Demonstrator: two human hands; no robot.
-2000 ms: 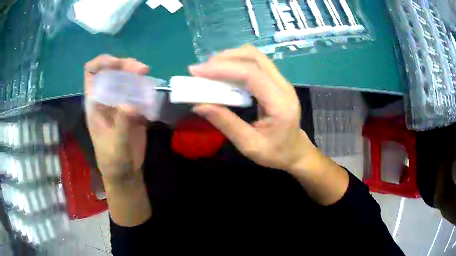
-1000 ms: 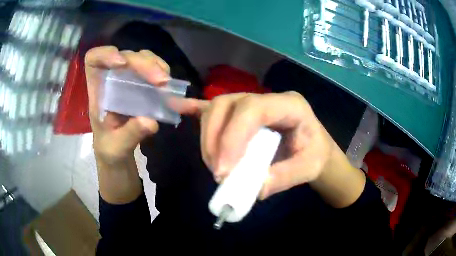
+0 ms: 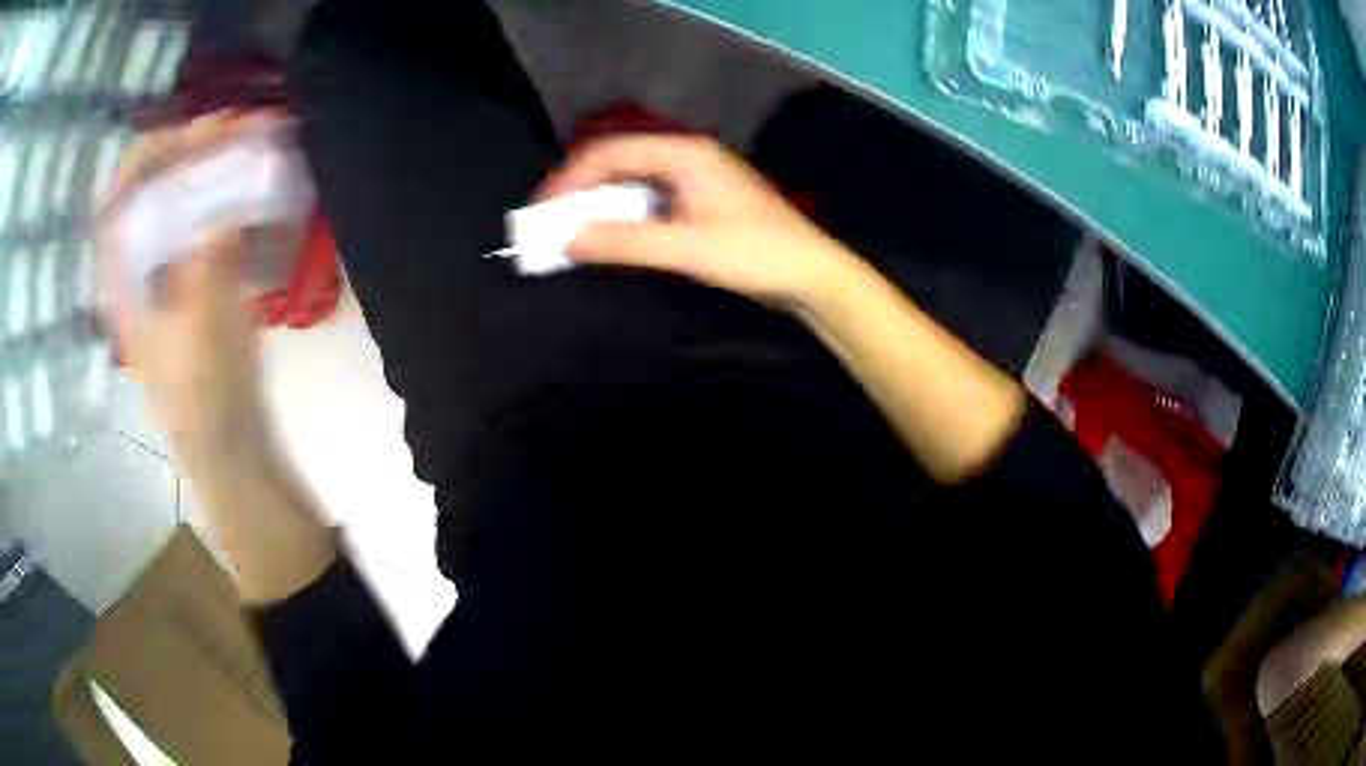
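Observation:
My right hand (image 3: 704,210) holds a thick white cylindrical body (image 3: 572,228) over my dark-clothed lap. A thin stem points left from its end. My left hand (image 3: 195,285) is blurred at the left, with a translucent whitish cover (image 3: 217,198) in its fingers. The cover and the white body are well apart. A clear blister tray (image 3: 1071,90) with rows of white stemmed units lies on the green table at the upper right.
The green table's edge (image 3: 959,172) runs diagonally at the upper right. Stacked blister trays stand at the left (image 3: 33,225) and right (image 3: 1333,449). A red stool (image 3: 1146,449) is at the right, a brown carton (image 3: 187,659) at the lower left. Another person's hand (image 3: 1311,651) shows at the lower right.
My left hand has moved left and away with the cover. My right hand has moved up and left, and the stem now points left instead of down. The view has turned away from the table.

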